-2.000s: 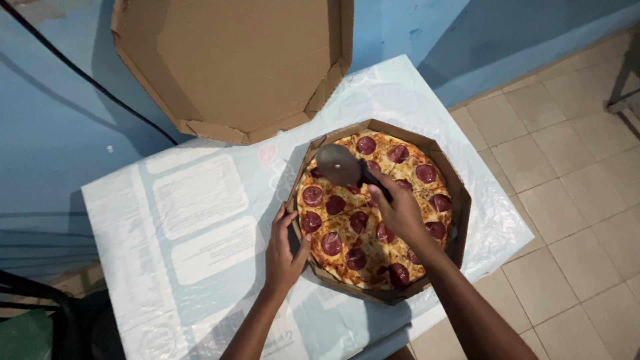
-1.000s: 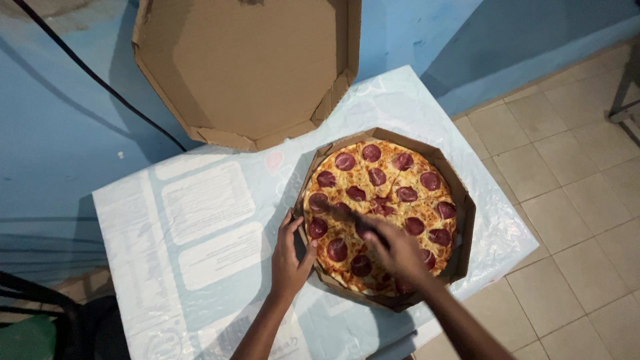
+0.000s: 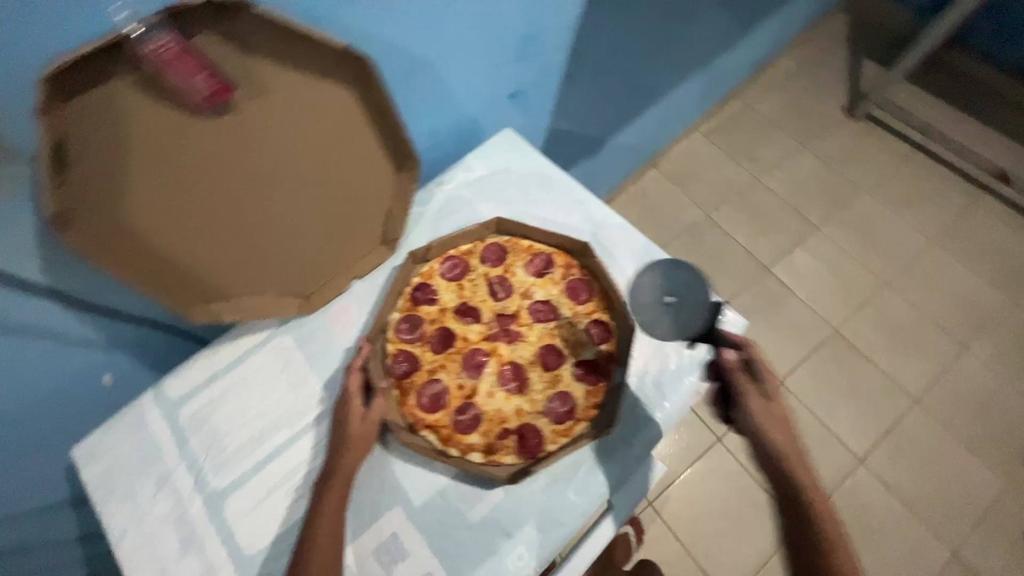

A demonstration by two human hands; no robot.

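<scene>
A round pepperoni pizza (image 3: pixel 496 344) lies inside the base of an octagonal cardboard pizza box (image 3: pixel 620 400). My left hand (image 3: pixel 358 400) rests against the box's left wall, its fingers at the rim. My right hand (image 3: pixel 744 384) grips the black handle of a pizza cutter (image 3: pixel 670 300), held to the right of the box near the table's right corner. The round cutter wheel is raised clear of the pizza. Faint lines cross the pizza, but blur hides how far they run.
The box's brown cardboard lid (image 3: pixel 232 184) leans at the blue wall, with a blurred bottle with red contents (image 3: pixel 180 68) at its top. A plastic-covered table (image 3: pixel 240 400) bears the box. A metal-legged stand (image 3: pixel 912 72) is at upper right; a foot shows below.
My right hand has moved the pizza cutter from over the pizza out to the right. My left hand stays at the box's left side. The view has shifted, showing more of the lid.
</scene>
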